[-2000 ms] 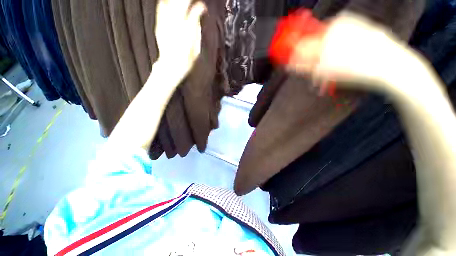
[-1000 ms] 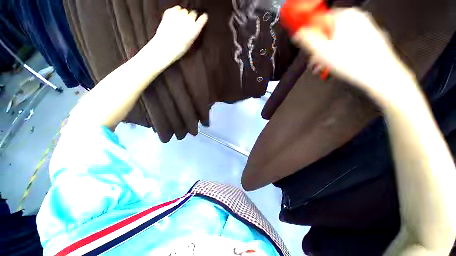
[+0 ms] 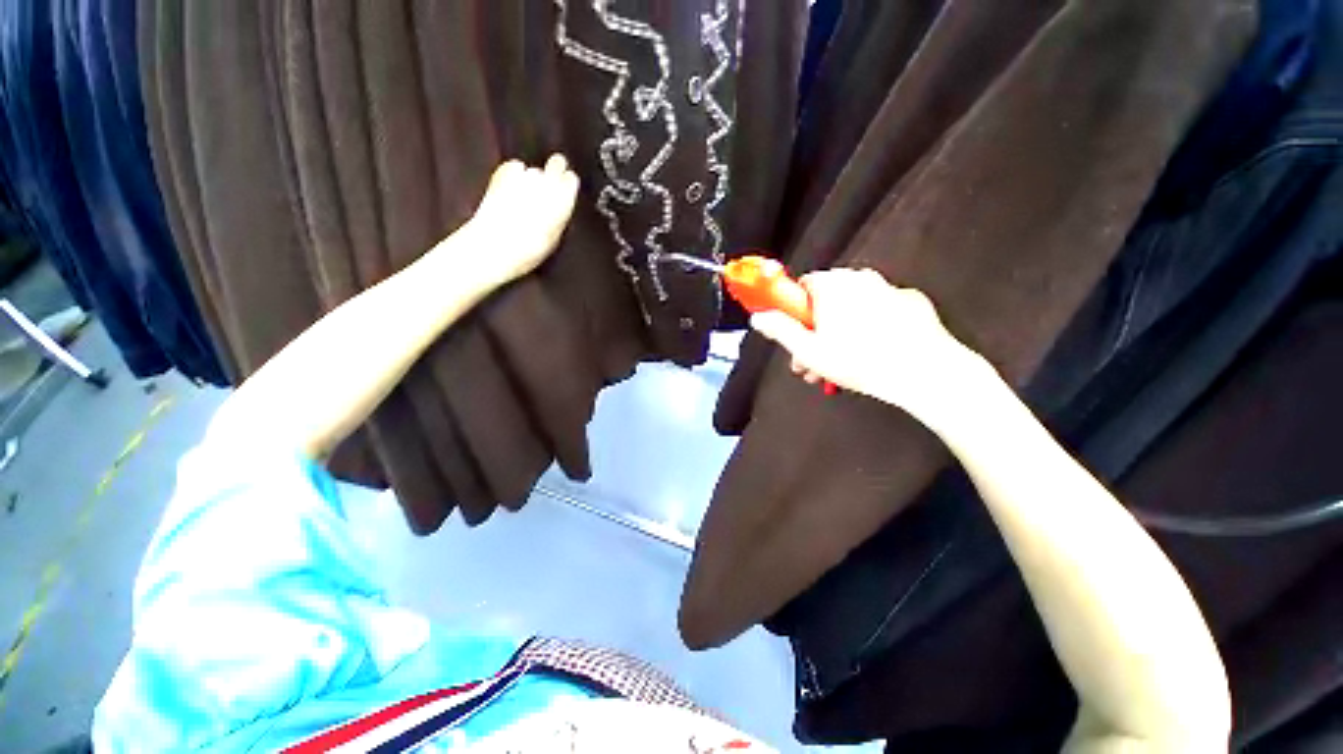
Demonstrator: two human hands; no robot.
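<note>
A dark brown garment [image 3: 589, 317] hangs in front of me, with pale zigzag trim [image 3: 658, 125] and small round buttons down its front. My right hand [image 3: 869, 332] is closed around a red-handled tool [image 3: 769, 287], probably thread scissors. Its thin metal tip points left and lies at the lower part of the trim; whether it touches cannot be told. My left hand [image 3: 527, 214] is closed on the brown cloth left of the trim. Its fingertips are partly hidden.
More brown garments [image 3: 317, 177] hang packed to the left, with navy ones [image 3: 67, 162] beyond. A brown piece with a rounded end [image 3: 781, 516] and black garments [image 3: 987, 589] hang at the right. A metal rack foot [image 3: 59, 346] stands on the grey floor at the left.
The red tool and my right hand have moved down and left to the trim. My left hand is lower in the view. The trimmed front now shows more sharply and fully.
</note>
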